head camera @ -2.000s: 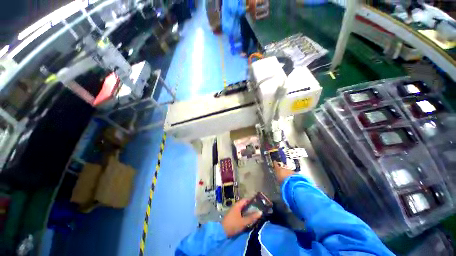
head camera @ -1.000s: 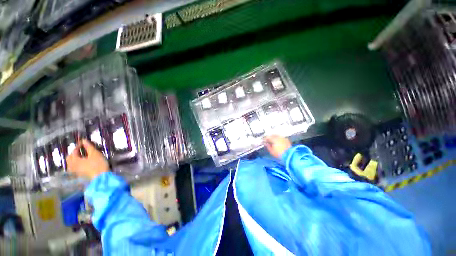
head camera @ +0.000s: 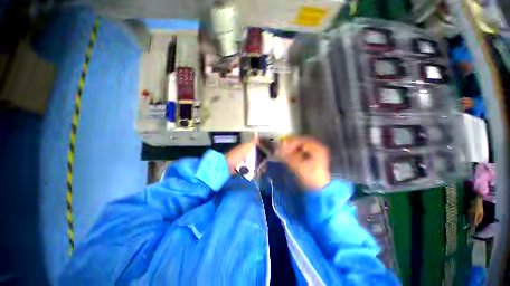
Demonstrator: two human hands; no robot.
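Note:
My left hand (head camera: pixel 241 156) is in front of the blue smock below the machine's front edge, its fingers on a small pale piece (head camera: pixel 248 166) with a dark round spot, likely a phone part. My right hand (head camera: pixel 306 159) is close on its right, blurred, fingers bent towards the piece; whether it pinches anything is unclear. A flip phone with a dark-red keypad half (head camera: pixel 185 84) lies open in the left fixture (head camera: pixel 171 109). Another dark-red phone (head camera: pixel 254 42) lies in the right fixture (head camera: pixel 270 70), below the machine head.
The pale machine (head camera: pixel 221 114) has a small display (head camera: pixel 225 138) on its front. A tall stack of clear trays (head camera: pixel 352 111) with red-edged phones stands at the right. Blue floor with yellow-black tape (head camera: pixel 72 151) is on the left. A person in pink (head camera: pixel 483 181) shows at the right edge.
The view has turned from the green bench and its tray back to the machine. Both hands have left the trays and come together before the smock, with a pale piece at the left hand.

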